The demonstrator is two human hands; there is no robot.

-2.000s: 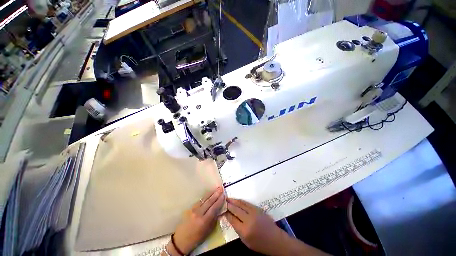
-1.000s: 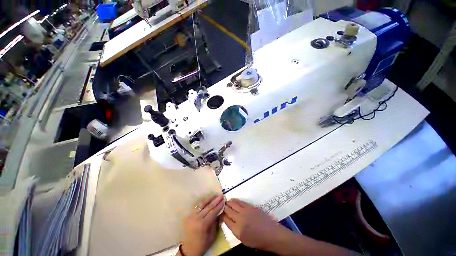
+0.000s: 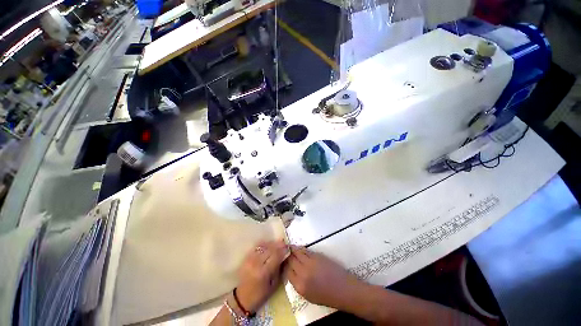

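A large beige panel (image 3: 185, 248) lies flat on the white machine table, its right edge running under the presser foot and needle area (image 3: 283, 210) of the white sewing machine (image 3: 382, 114). My left hand (image 3: 261, 274) rests on the panel's right edge, fingertips pinching the edge just below the needle. My right hand (image 3: 312, 274) touches the same edge from the right, its fingertips meeting the left ones. The fingers hide the edge between them. A pale yellow strip (image 3: 280, 305) shows on the table below the hands.
A stack of grey-beige panels (image 3: 57, 274) stands at the left. A printed ruler scale (image 3: 433, 235) runs along the table front. A low grey surface (image 3: 529, 255) is at the right. A metal workway (image 3: 57, 165) and another machine table (image 3: 197, 38) lie behind.
The panel has moved a little up toward the needle with the hands on its edge. The hands have stayed together at the edge. The camera view has shifted slightly.
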